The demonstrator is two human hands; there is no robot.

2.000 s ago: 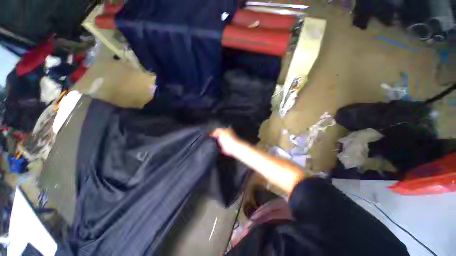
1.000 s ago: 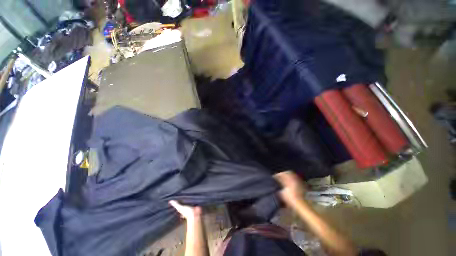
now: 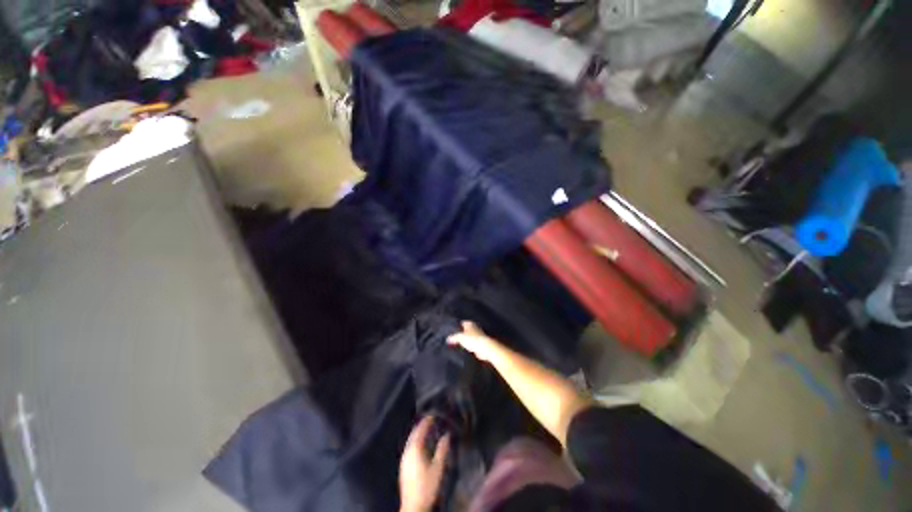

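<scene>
Black fabric [image 3: 310,445] hangs bunched over the corner of the grey-brown table and down in front of me. My right hand [image 3: 474,342] grips a fold of it beyond my body. My left hand [image 3: 424,462] is on the bunched cloth nearer to me, low in the view, with its fingers on the folds. Whether it grips is partly hidden. Navy fabric [image 3: 450,170] lies over the red rollers [image 3: 600,285] of a pale stand and hangs down toward the dark cloth on the floor.
The grey-brown table top [image 3: 120,320] fills the left. A pale end block [image 3: 705,370] of the stand is at the right. A blue roll [image 3: 848,197] lies among dark items at the far right. Mixed scraps [image 3: 110,55] lie at the back left on the tan floor.
The black fabric has come off most of the table top toward me and is now bunched at its corner. Both hands have moved with it. The view has turned right.
</scene>
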